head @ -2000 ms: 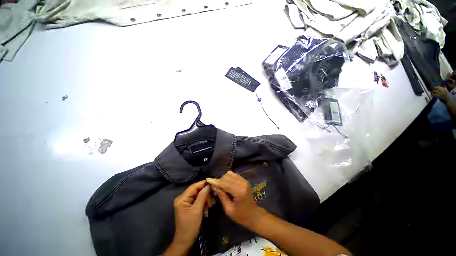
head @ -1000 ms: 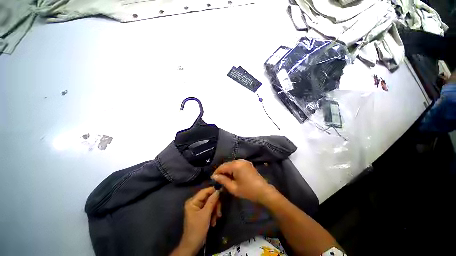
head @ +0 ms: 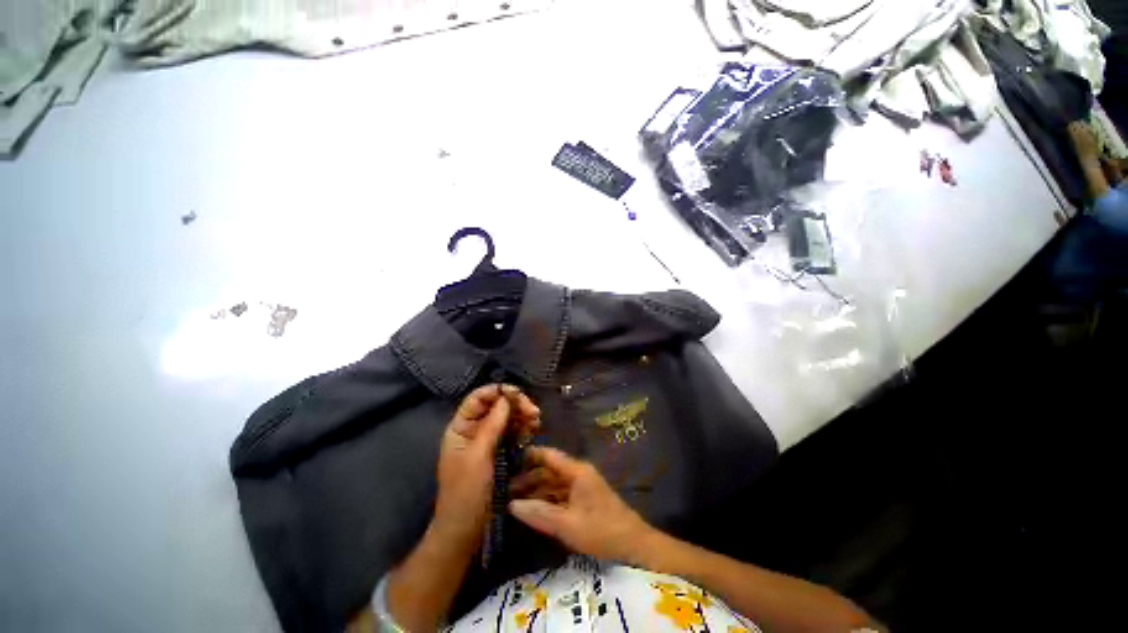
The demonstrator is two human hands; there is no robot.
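A dark grey denim shirt [head: 346, 458] lies front up on the white table, with a black hanger [head: 476, 266] in its collar [head: 433, 349]. My left hand [head: 476, 448] pinches the button placket just below the collar. My right hand [head: 572, 505] is lower on the placket, its fingers curled at the edge; whether it grips the cloth is hard to tell. The chest pocket with yellow-gold winged embroidery [head: 622, 418] shows to the right of my hands. The button at my fingertips is hidden.
A loose black hang tag [head: 594, 169] with a string lies beyond the shirt. A clear plastic bag of tags [head: 755, 148] is right of it. Cream garments [head: 866, 50] are heaped at the far right, another [head: 309, 27] at the far left. A person's hand [head: 1089, 155] shows at the right edge.
My right hand has moved down the placket, away from the collar. My left hand has moved up to just below the collar. The pocket embroidery is uncovered. The view has shifted slightly.
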